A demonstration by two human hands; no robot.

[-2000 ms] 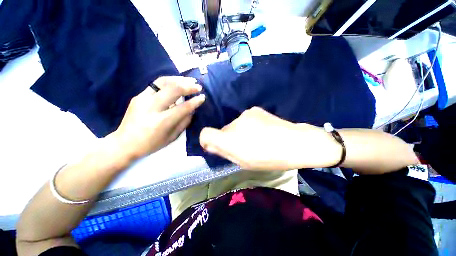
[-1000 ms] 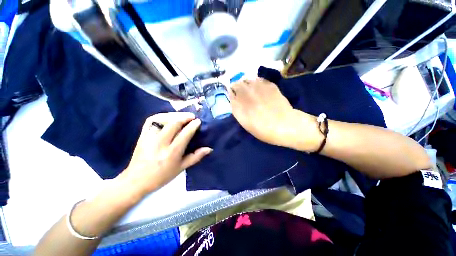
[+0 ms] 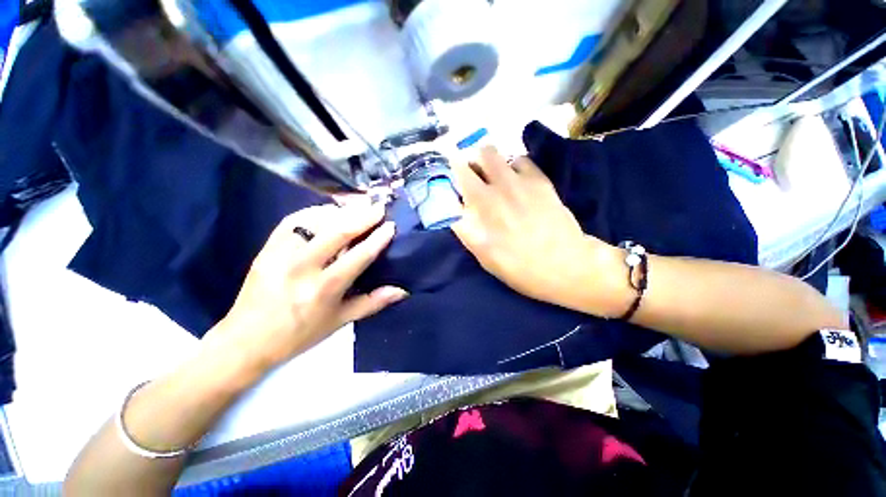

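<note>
The navy cloth panel (image 3: 437, 320) lies under the presser foot (image 3: 381, 188) and reaches the table's front edge, with a thin pale curved line near that edge. My left hand (image 3: 311, 277) lies on the cloth left of the needle area, fingertips close to the foot and thumb spread. My right hand (image 3: 515, 223) lies on the cloth right of the pale blue guard (image 3: 438, 202), fingers slightly apart and partly bent. No clear grip shows in either hand. The needle tip is not clear.
The machine head with its round knob (image 3: 463, 73) stands above the hands. More navy cloth (image 3: 165, 194) lies left. A gold-brown framed dark device (image 3: 631, 68) is at upper right. Pink and blue sticks (image 3: 745, 163) lie right. A blue basket (image 3: 291, 478) is below the table (image 3: 87, 335).
Since two seconds ago, my right hand has moved from the front of the cloth up beside the guard. The machine head now shows more fully. Over the last second, both hands have barely moved.
</note>
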